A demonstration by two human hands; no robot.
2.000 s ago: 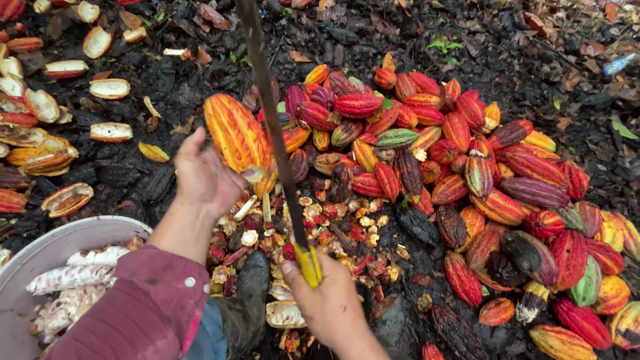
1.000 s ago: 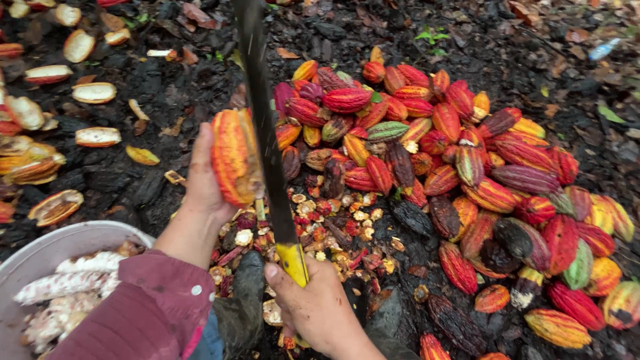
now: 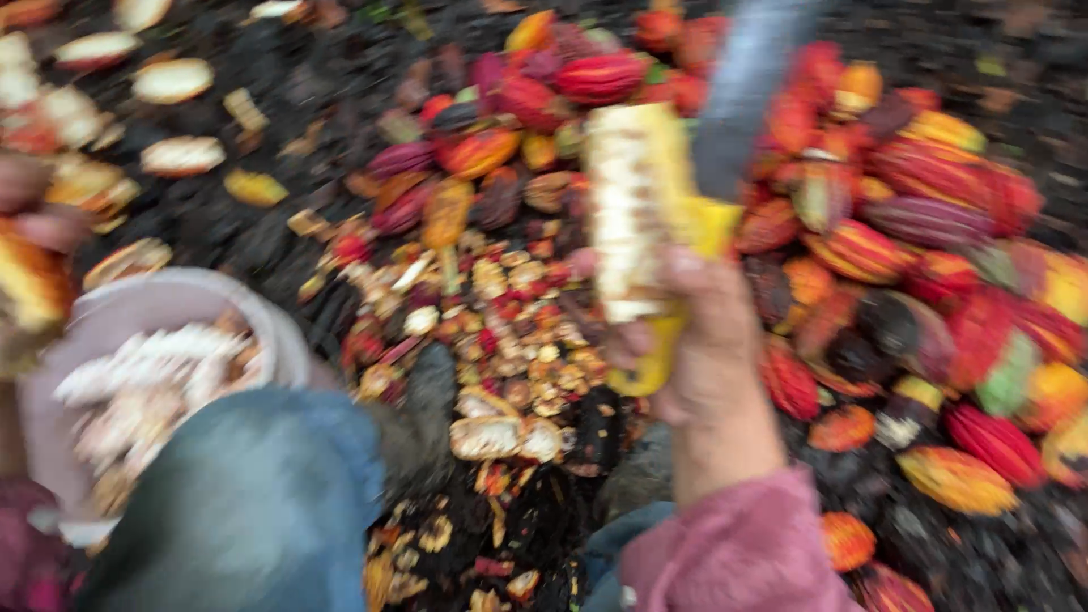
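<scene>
My right hand (image 3: 714,340), at centre right, grips the yellow handle of a machete (image 3: 748,93) whose blurred blade points up. The same hand holds a cut piece of cacao pod (image 3: 633,212), its pale inner side showing. At the left edge my left hand (image 3: 42,204) is blurred and partly out of view, holding an orange and yellow cacao pod piece (image 3: 30,285). It is above the left side of a pale bucket (image 3: 285,340), in which white pulpy cacao beans (image 3: 153,365) lie.
A heap of red, orange and purple cacao pods (image 3: 935,204) covers the right. Emptied pod husks (image 3: 174,81) are scattered at upper left. Cut pod scraps (image 3: 510,340) lie between my boots (image 3: 425,425). My knee in blue jeans (image 3: 246,501) is beside the bucket.
The whole pod my left hand held is now in cut pieces, one in each hand. My left hand has moved left to the bucket. The machete stays in my right hand.
</scene>
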